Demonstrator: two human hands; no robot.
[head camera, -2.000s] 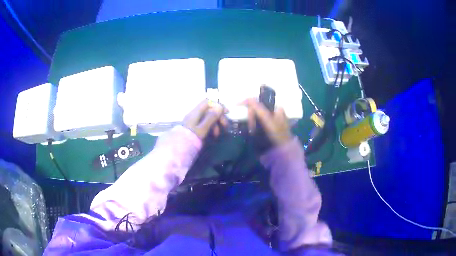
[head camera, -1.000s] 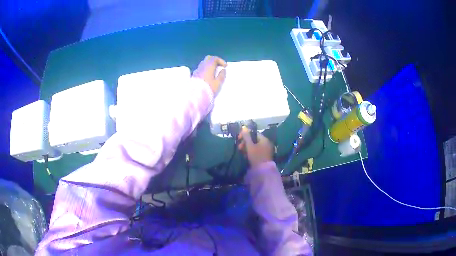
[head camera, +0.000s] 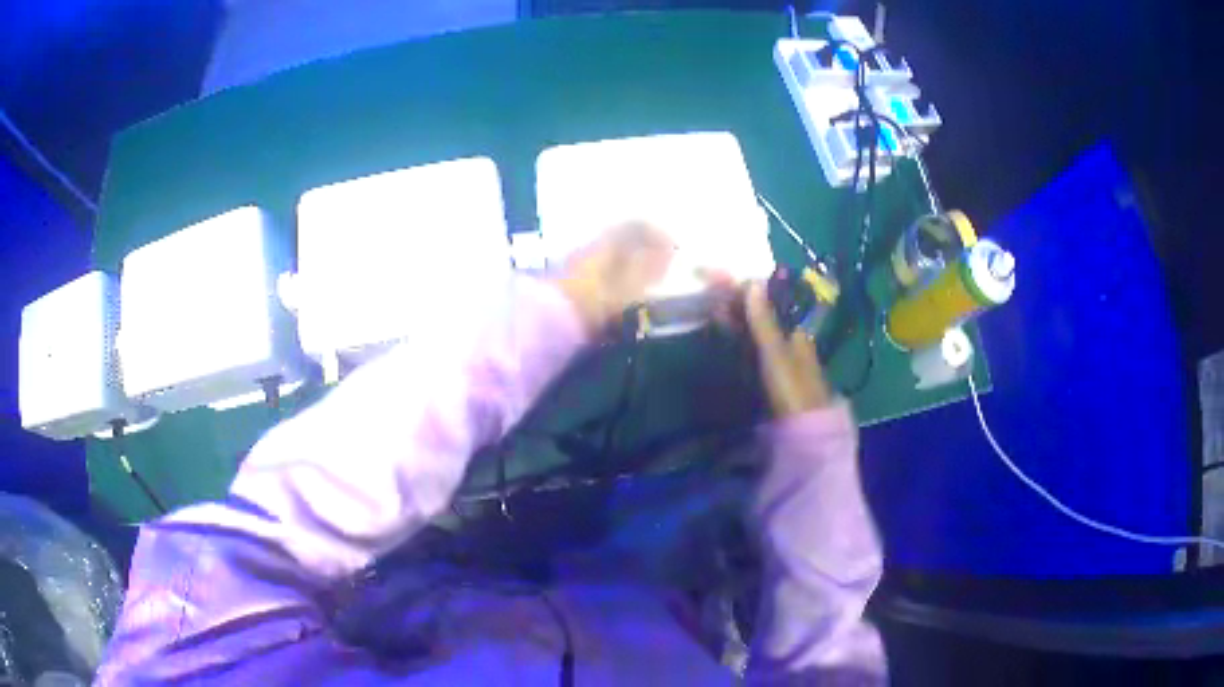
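Observation:
Four white rounded boxes, perhaps projectors, stand in a row; the rightmost one (head camera: 651, 195) is nearest my hands. My left hand (head camera: 620, 273) is blurred at the front left part of this box; whether it grips anything cannot be told. My right hand (head camera: 772, 329) is blurred at the box's front right corner, beside dark plugs and a yellow-marked lead end (head camera: 816, 285); its hold is unclear. A black lead (head camera: 628, 383) runs from the box's near side. The other boxes (head camera: 400, 248) stand to the left, untouched by my hands.
The green table (head camera: 644, 81) holds a white power strip (head camera: 839, 114) with plugs at the back right. A yellow cylinder (head camera: 936, 311) and a ring-shaped roll (head camera: 929, 246) sit at the right edge. A thin white cable (head camera: 1009, 470) hangs there. Clear plastic film (head camera: 61, 577) is at the lower left.
My left hand has moved from the box's back left corner to its front. My right hand has moved right, from the middle of the front edge to the right corner.

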